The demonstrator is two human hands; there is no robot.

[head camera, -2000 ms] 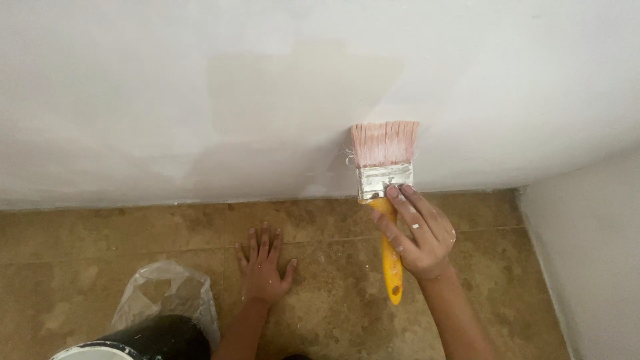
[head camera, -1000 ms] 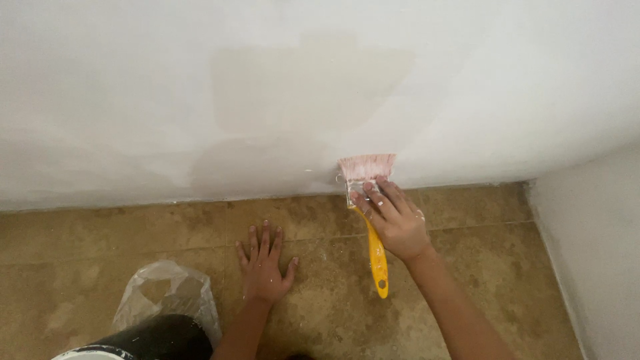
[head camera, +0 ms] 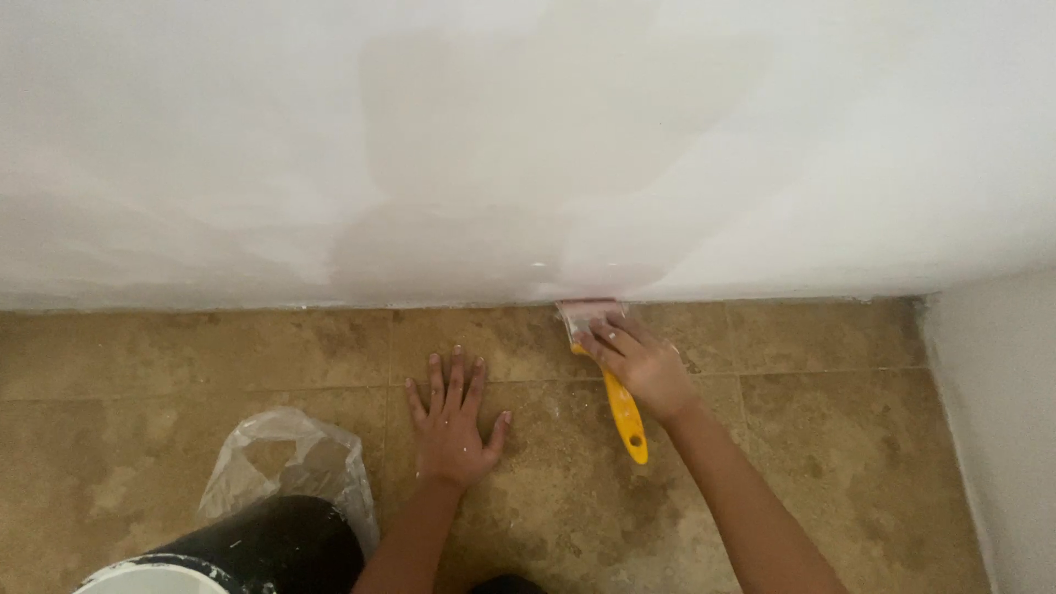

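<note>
My right hand [head camera: 648, 367] grips a wide flat paintbrush [head camera: 624, 417] with a yellow handle, its fingers over the paint-smeared ferrule. The bristles, pinkish with paint, meet the foot of the white wall [head camera: 528, 124], just above the brown tiled floor [head camera: 561, 487]. My left hand [head camera: 454, 425] rests palm down on the tiles with its fingers spread, left of the brush, holding nothing. Flecks of paint show on both hands. Greyer patches mark the wall above them.
A black bucket [head camera: 272, 540] with a paint-smeared rim stands at the lower left, beside a clear plastic bag [head camera: 334, 445] on the floor. A side wall [head camera: 1006, 412] meets the painted wall in a corner at the right.
My right hand has brought the brush down the wall to its bottom edge. My left hand has stayed flat on the floor.
</note>
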